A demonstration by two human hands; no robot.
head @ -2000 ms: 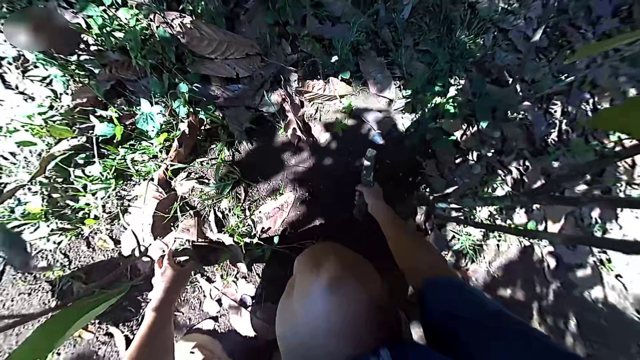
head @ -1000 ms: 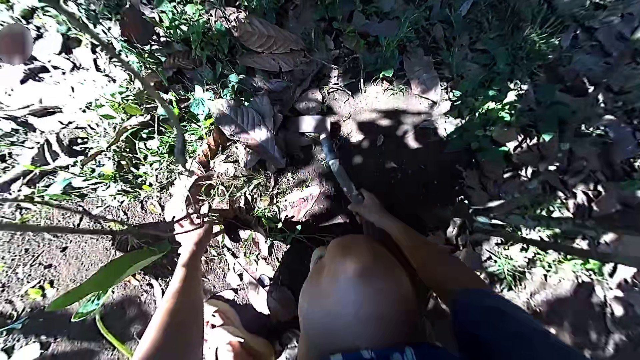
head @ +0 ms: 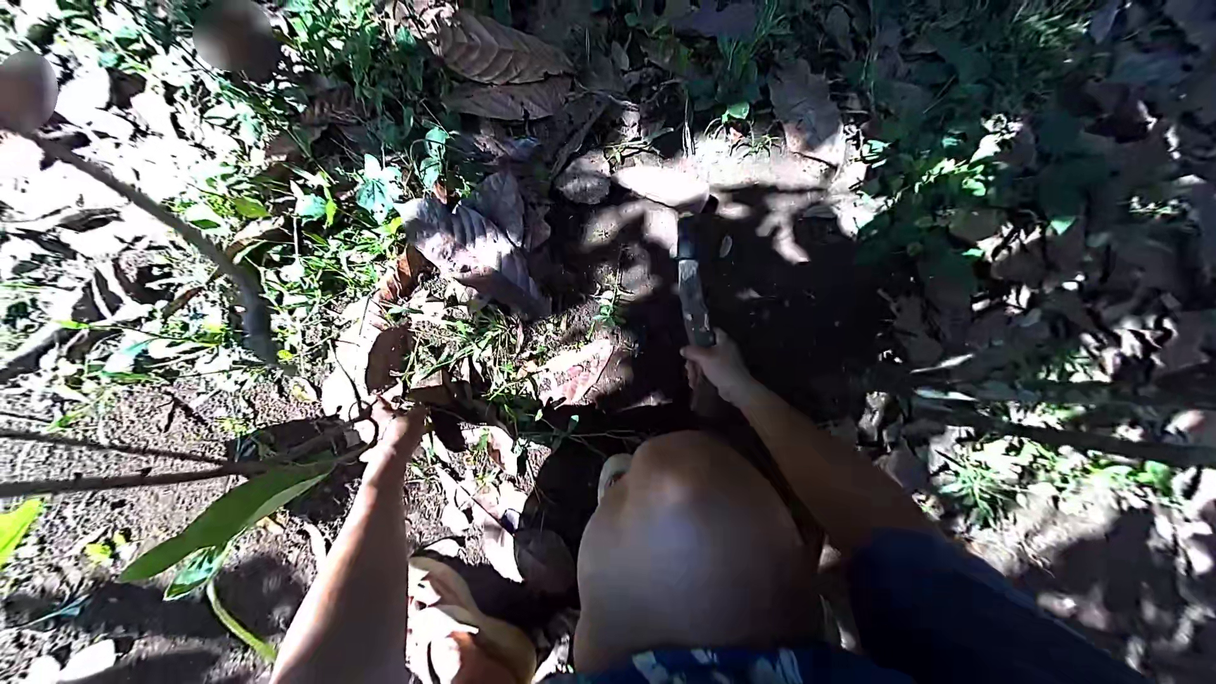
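Note:
My right hand (head: 717, 368) is closed around the handle of a hand tool (head: 692, 275), which points away from me over shaded bare soil. The tool's far end, near a bright patch, is too washed out to identify. At left, my left hand (head: 389, 427) is at the end of a thin branch (head: 190, 472) with a long green leaf (head: 233, 522), beside dry leaves and grass; whether its fingers grip the branch or leaves is not plain. My bent knee (head: 698, 532) is between both forearms.
Large dry leaves (head: 475, 247) and green weeds (head: 380, 185) cover the ground ahead. A curved branch (head: 180, 218) crosses the upper left, and more thin branches (head: 1064, 434) extend from the right edge. My foot (head: 465, 627) shows below, between my left arm and knee.
My right hand keeps hold of the tool, whose tilt has changed from leaning left to nearly straight ahead since one second ago. My left hand stays low at the left.

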